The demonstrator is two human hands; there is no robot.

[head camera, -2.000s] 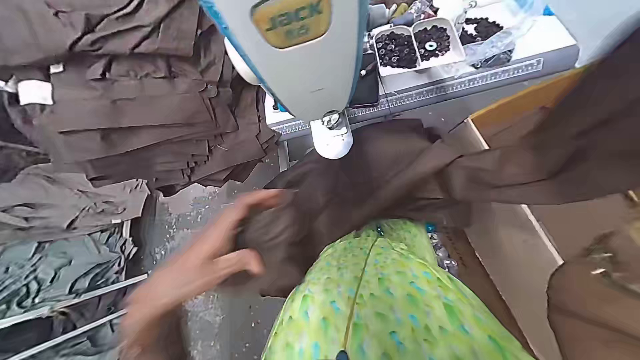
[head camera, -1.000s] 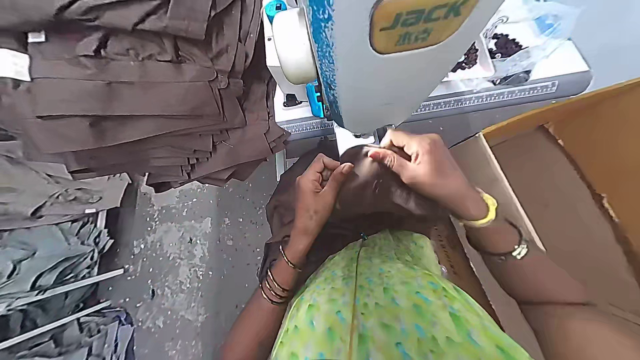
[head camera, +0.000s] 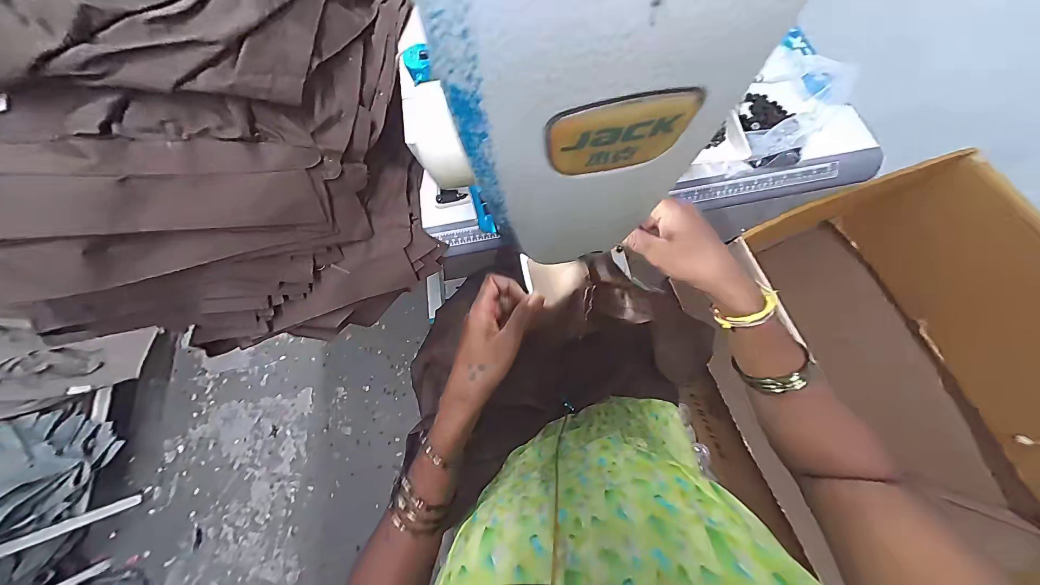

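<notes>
A dark brown cloth garment [head camera: 561, 374] lies over my lap and runs up under the head of a Jack sewing machine [head camera: 585, 187]. On the left side of the machine's front, my left hand [head camera: 491, 333] pinches the cloth near its upper edge, thumb against bent fingers. My right hand [head camera: 678, 248] is raised at the machine's right side, fingertips together around a small dark thing, perhaps a button, too small to tell. The needle area is hidden behind the machine head.
Stacked brown cloth pieces [head camera: 162, 195] fill the upper left, with grey-green cloth [head camera: 49, 463] below. An open cardboard box [head camera: 894, 244] stands at the right. Behind the machine, a white tray [head camera: 735, 138] holds small dark buttons [head camera: 764, 112] beside a clear plastic bag [head camera: 821, 81].
My right hand has moved right, away from my left hand; one second ago both were close together on the cloth. Two seconds ago one hand was blurred over the cloth's left side.
</notes>
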